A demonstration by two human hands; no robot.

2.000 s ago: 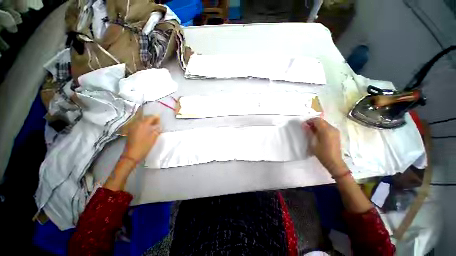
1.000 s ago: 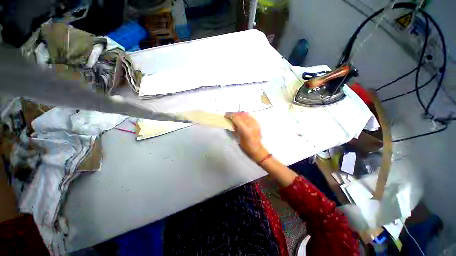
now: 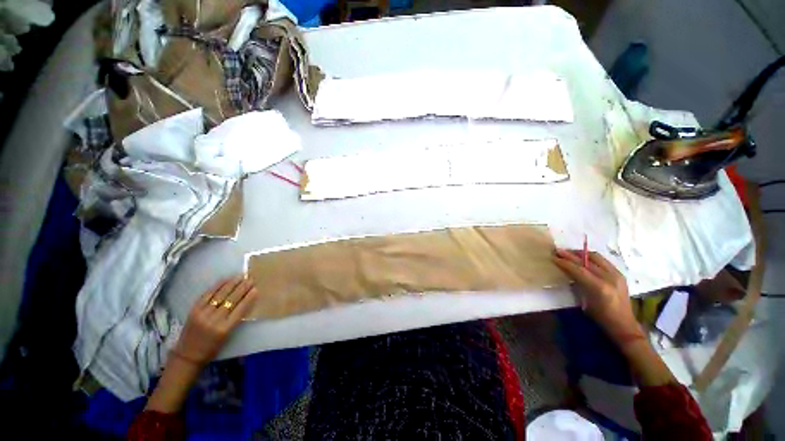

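A fabric strip [image 3: 404, 265] lies tan face up along the near side of the table, slightly wrinkled, with a thin white margin at its top and left edges. My left hand [image 3: 217, 317] rests flat on its left end, holding nothing. My right hand [image 3: 598, 282] is at its right end, fingertips by the edge, with a thin red-pink marking pen [image 3: 586, 250] between the fingers. The cardboard pattern [image 3: 430, 169], white with brown patches at its ends, lies just beyond the strip.
White strips [image 3: 443, 96] are stacked farther back. Crumpled white cloth [image 3: 142, 250] and a tan and plaid heap [image 3: 185, 65] are at left. Two red-pink sticks [image 3: 286, 177] lie beside the pattern. An iron [image 3: 676, 164] stands on stained white cloth [image 3: 680, 228] at right.
The strip was white face up, then was lifted and blurred across the view. Now it lies tan face up. My left hand is back in view on its left end.
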